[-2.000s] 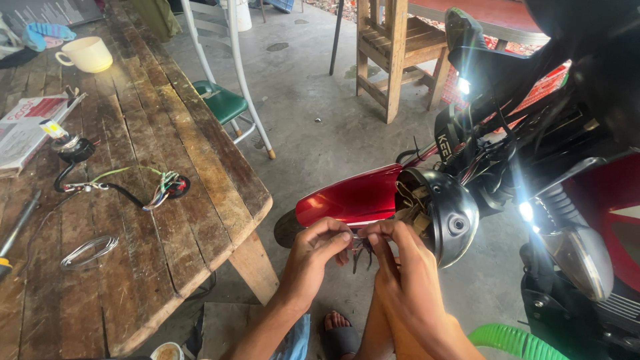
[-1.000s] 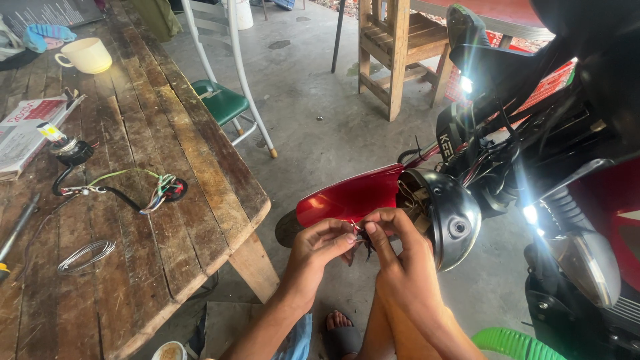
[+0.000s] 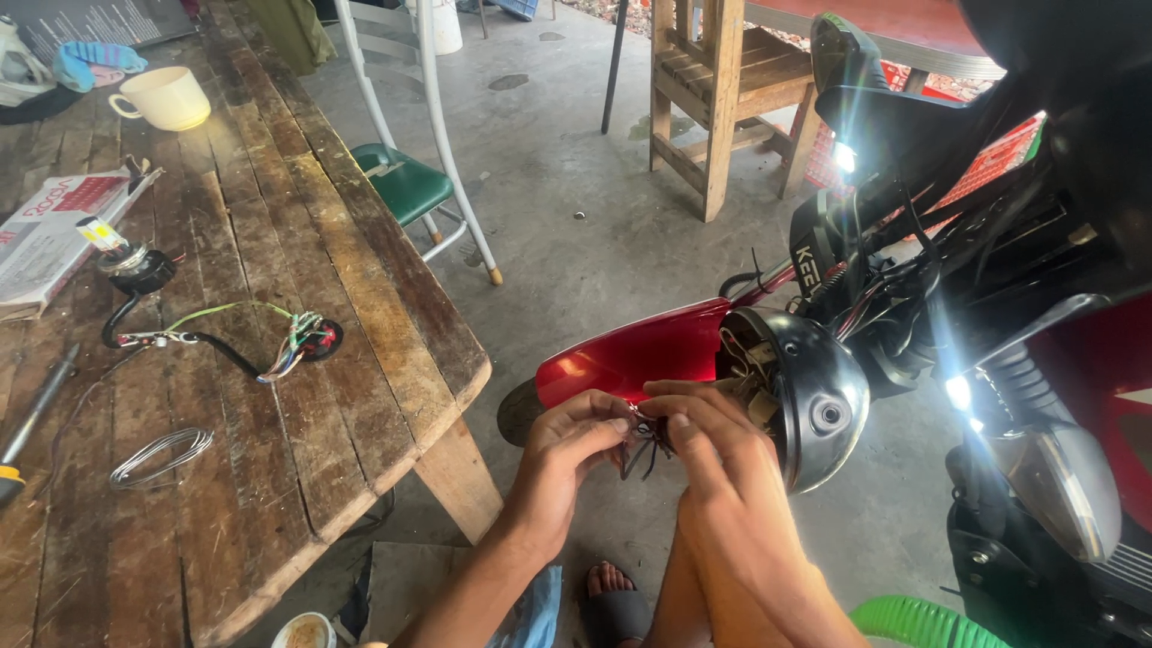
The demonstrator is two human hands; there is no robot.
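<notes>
Thin dark wires run between my two hands, just in front of the red front fender of a motorcycle. My left hand pinches them between thumb and fingertips. From the other side, my right hand has its fingers on the same wires; their exact grip is partly hidden. Close to its right is the black headlight housing, with wiring showing inside. On the wooden table lie an LED headlight bulb with its cable, a round connector with coloured wires and a coil of thin wire.
A screwdriver, a cardboard box and a cream mug are on the table. Behind it stands a metal chair with a green seat. Lit lamps shine on the motorcycle at right. A green ribbed hose lies low at right.
The fingers of my right hand have shifted over the wires and now lie more extended across them. My left hand keeps its pinch in about the same place.
</notes>
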